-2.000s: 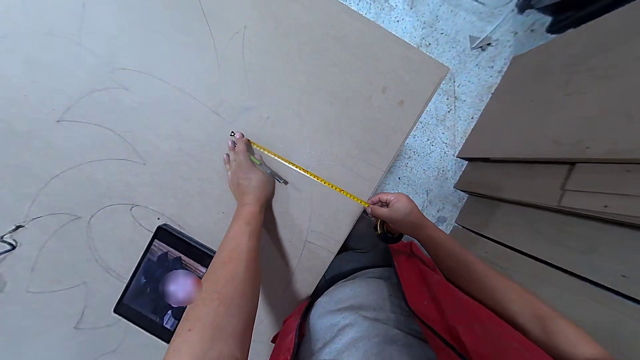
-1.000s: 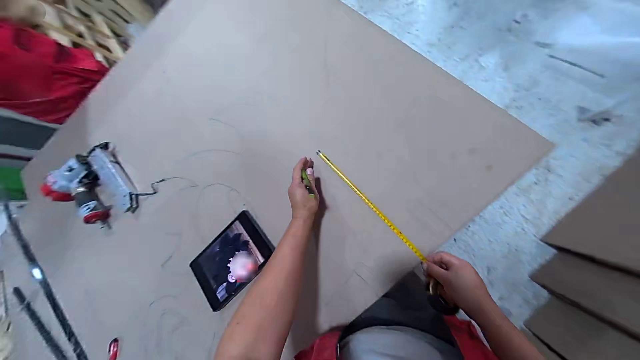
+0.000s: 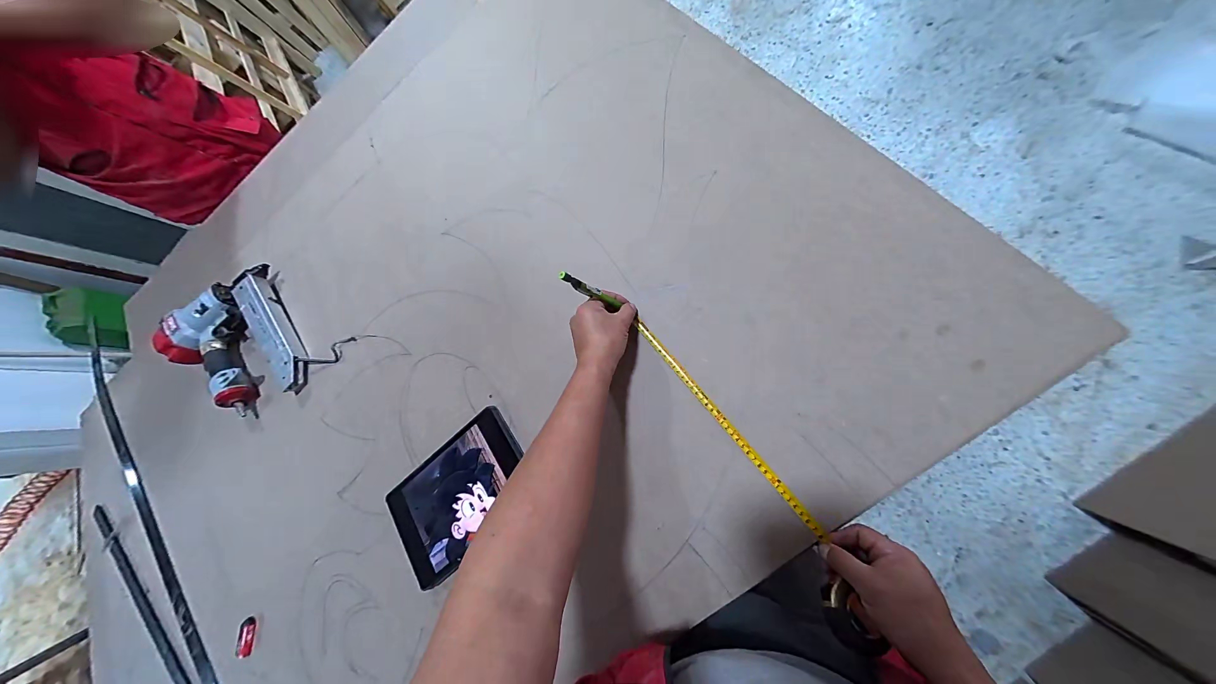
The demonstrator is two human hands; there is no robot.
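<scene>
A large brown fiberboard sheet [image 3: 807, 237] bears faint pencil curves. My left hand [image 3: 602, 334] grips a green pencil or marker [image 3: 591, 290] and touches the far end of a yellow tape measure blade [image 3: 727, 424]. The blade runs diagonally to the board's near edge, where my right hand [image 3: 879, 575] holds it by the dark tape case [image 3: 848, 617]. Beside my left forearm lies a tablet [image 3: 446, 499] showing a cartoon figure with dark spiky hair, partly hidden by the arm.
A pneumatic nailer or stapler [image 3: 228, 337] rests on the board's left. Black strips [image 3: 142, 513] and a small red tool [image 3: 246, 636] lie lower left. Beyond are a green container [image 3: 85, 318] and a person in red clothing [image 3: 142, 133]. Stacked boards [image 3: 1149, 570] stand at right.
The view has shifted a lot. The pencil or marker in my left hand now points away from me, up and left. The tape remains extended between both hands.
</scene>
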